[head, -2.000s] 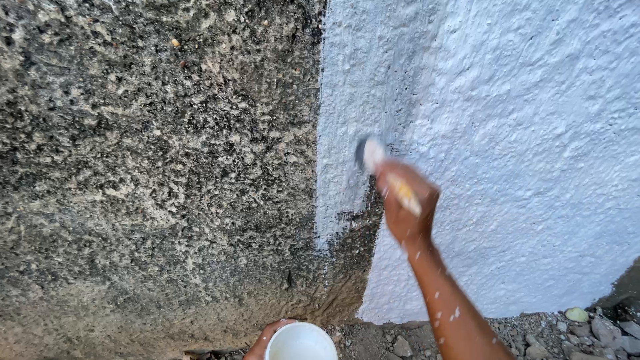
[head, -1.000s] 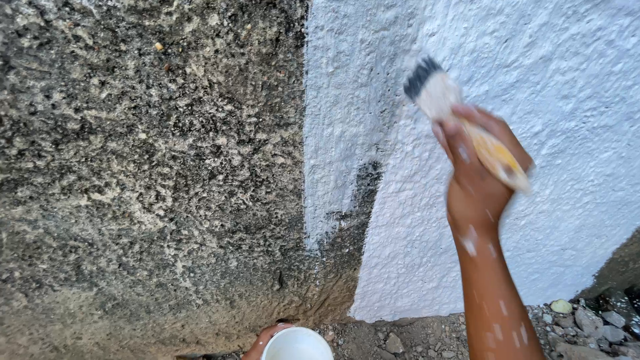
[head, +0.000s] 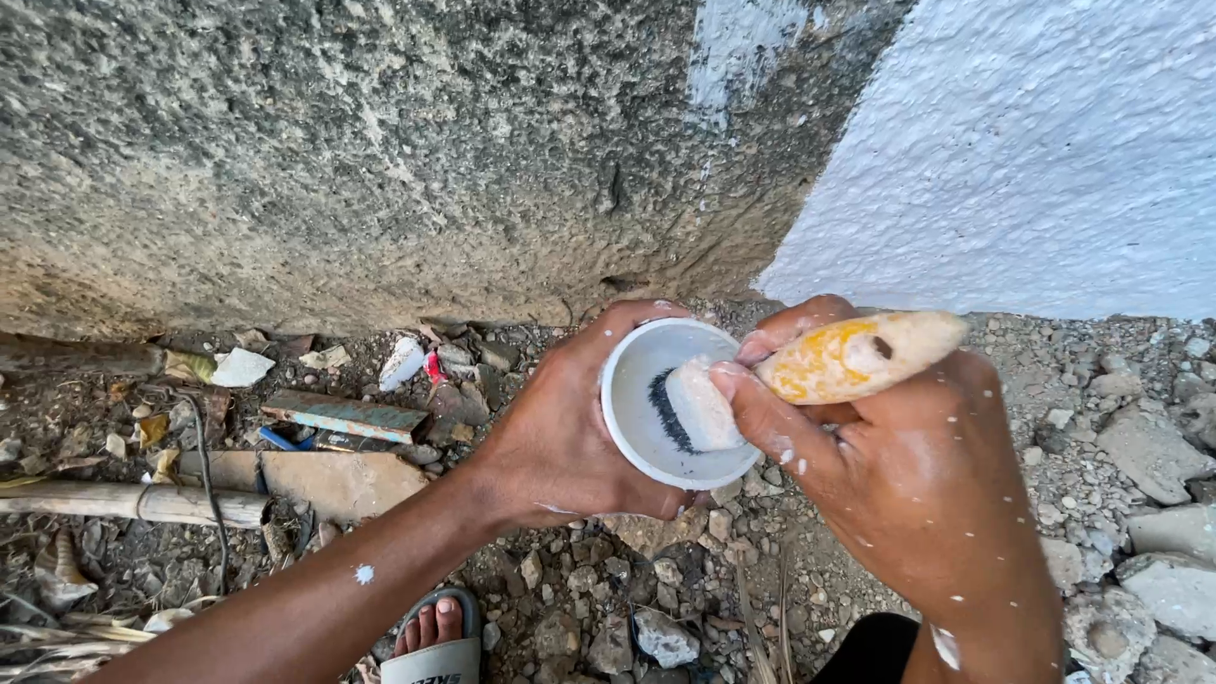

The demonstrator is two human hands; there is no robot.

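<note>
My left hand (head: 579, 427) is wrapped around a round white plastic cup (head: 622, 366) that has thin whitish paint (head: 638, 388) inside. A paintbrush (head: 836, 359) with a worn yellow handle is gripped in my right hand (head: 883, 446); its paint-coated ferrule and dark bristles are down inside the cup. Both hands and forearms carry paint spots. Behind them stands a rough wall, weathered grey and brown on the left (head: 380, 142) and painted white on the right (head: 1026, 171), with a patchy white streak (head: 736, 47) near the top.
Loose gravel and rubble (head: 570, 589) cover the ground along the wall's foot, with larger broken stones (head: 1154, 451) at the right. A rusty metal piece (head: 344, 415), a flat board (head: 323, 480) and a bamboo pole (head: 142, 501) lie at the left. A sandalled foot (head: 437, 636) shows below.
My right hand has come down from the wall with the brush, whose bristles are now in the cup. The view has tilted down, bringing the cup and my left hand fully into sight.
</note>
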